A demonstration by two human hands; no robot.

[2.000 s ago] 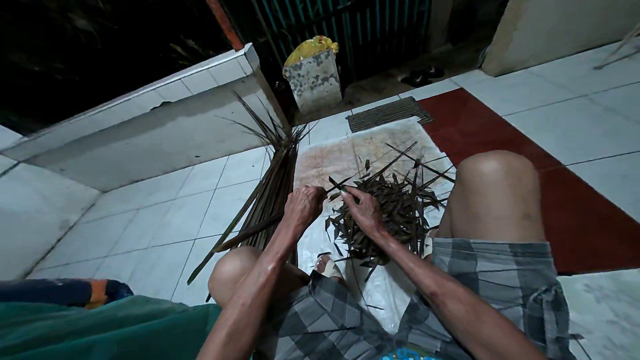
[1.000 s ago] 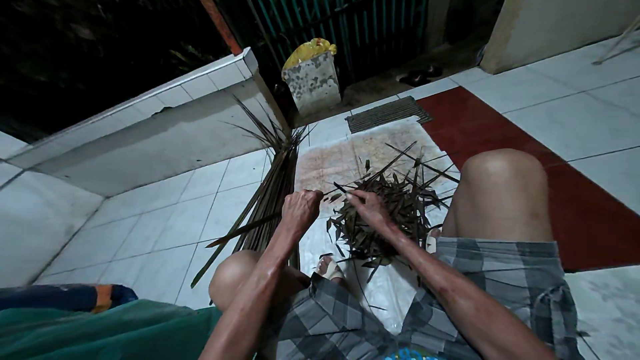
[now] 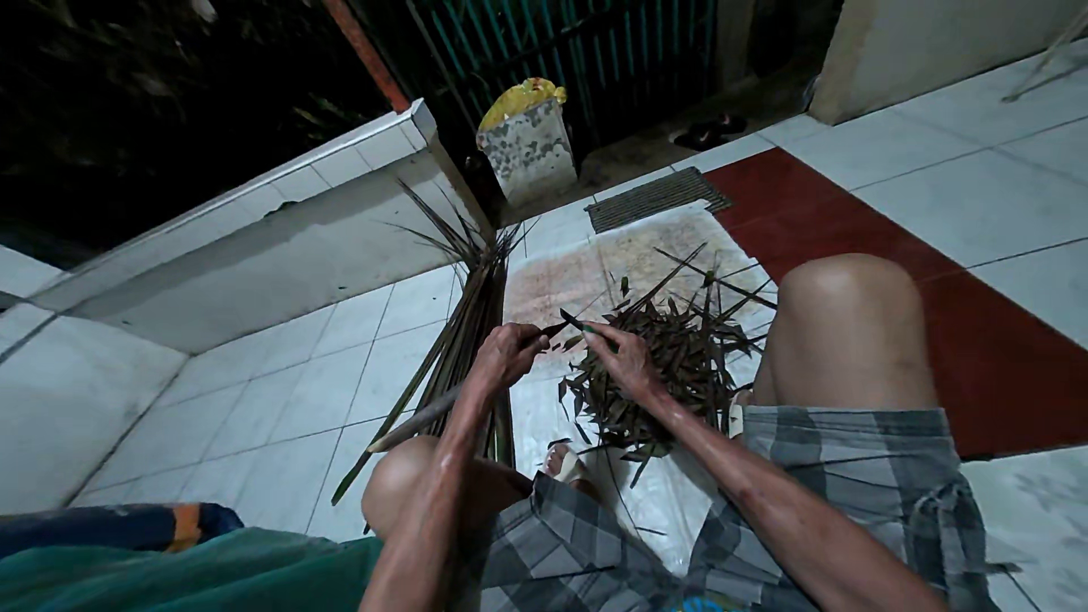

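Observation:
My left hand (image 3: pixel 512 350) is closed on a dark palm leaf strip (image 3: pixel 554 329), whose end points toward my other hand. My right hand (image 3: pixel 623 355) grips a small knife (image 3: pixel 573 320), its dark blade close to the strip's end. Below and beside my right hand lies a heap of short cut leaf pieces (image 3: pixel 680 365) on a pale sheet. Left of the sheet, a bundle of long palm leaves (image 3: pixel 476 314) rests on the floor, fanning out at its far end. A thick pale stalk (image 3: pixel 416 418) crosses the bundle near my left knee.
A stained pale sheet (image 3: pixel 557 285) covers the tiles between my legs. Beyond it lie a grey ribbed mat (image 3: pixel 654 200) and a block with a yellow cover (image 3: pixel 531 149). A low tiled wall (image 3: pixel 255 229) stands at the left, green cloth (image 3: pixel 187 569) at the lower left.
The knife blade and the strip's end are close together now; a second ago my hands were slightly farther apart. A thick stalk end shows more plainly by my left knee.

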